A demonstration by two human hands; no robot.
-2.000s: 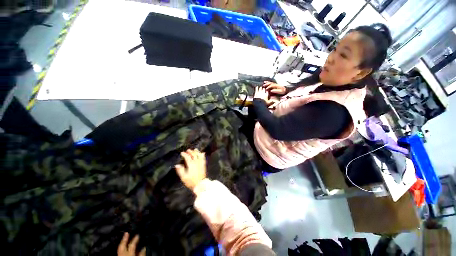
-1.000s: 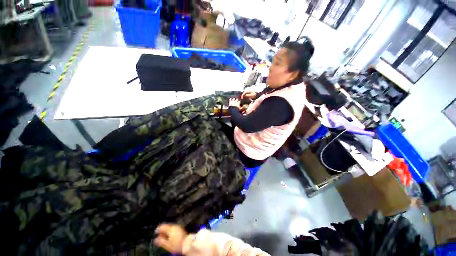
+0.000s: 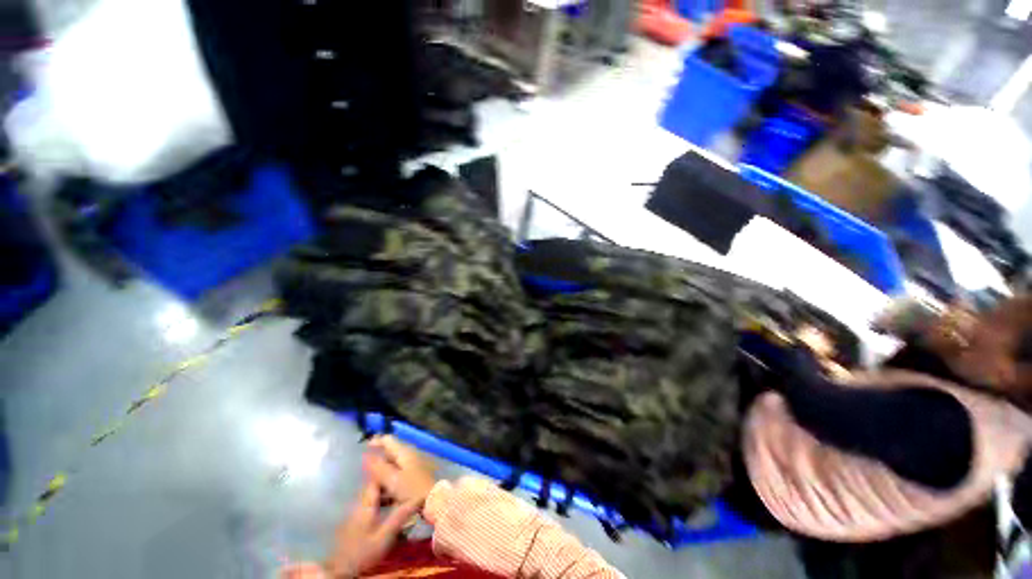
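A broad pile of camouflage sewn pieces [image 3: 441, 322] lies across the middle over blue bins, whose rim [image 3: 464, 456] shows along the near side. Narrow black strips hang over that rim. My right hand [image 3: 401, 471] is just in front of the pile's near edge, below the rim. My left hand [image 3: 364, 529] is beside it at the lower left, close to or touching it, with fingers apart. Both hands are blurred and no fabric shows in them. The right hand's finger shape is unclear.
A white table [image 3: 594, 136] behind the pile bears a black fabric stack [image 3: 704, 201]. A person in a pink vest [image 3: 832, 481] sits at the right, an arm over the pile. A blue bin [image 3: 215, 232] and white bulging mass [image 3: 130, 91] stand at left. Yellow-black tape [image 3: 153, 394] marks the floor.
The view has swung left, so the pile, table and seated person sit further right. My left hand has come into view beside my right hand, and both are off the pile.
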